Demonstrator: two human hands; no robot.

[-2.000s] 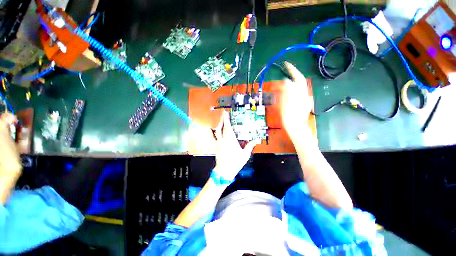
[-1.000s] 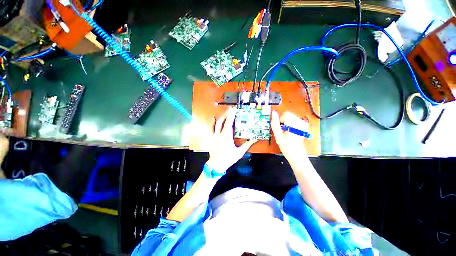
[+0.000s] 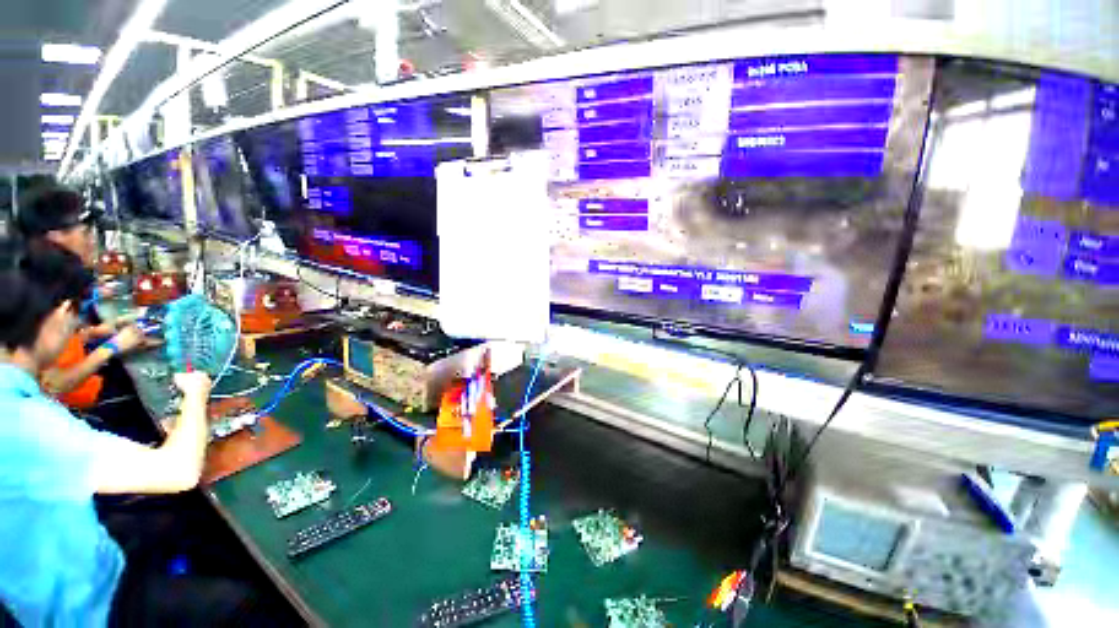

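Observation:
Neither of my hands is in the picture. Nearest in front of me, a green circuit board [image 3: 605, 536] lies on the green bench [image 3: 405, 570], with another board [image 3: 520, 545] left of it and one [image 3: 642, 612] cut off by the bottom edge. A smaller board [image 3: 491, 486] lies behind them. A remote control [image 3: 476, 605] lies at the bottom edge, partly crossed by the pale-blue coiled cord [image 3: 526, 491]. Red, yellow and white plugs [image 3: 729, 591] show at the lower right. The fixture is not in view.
Large screens [image 3: 736, 196] run across the back, with a white clipboard [image 3: 493, 245] hanging before them. An orange holder [image 3: 465, 417] stands mid-bench. A grey oscilloscope [image 3: 859, 536] sits on the right shelf. At left, people [image 3: 74, 478] sit beside another board [image 3: 299, 493] and remote [image 3: 340, 526].
The view has swung up and left from the bench to the screens and neighbouring workers. Both my hands, the fixture and its board have left the picture.

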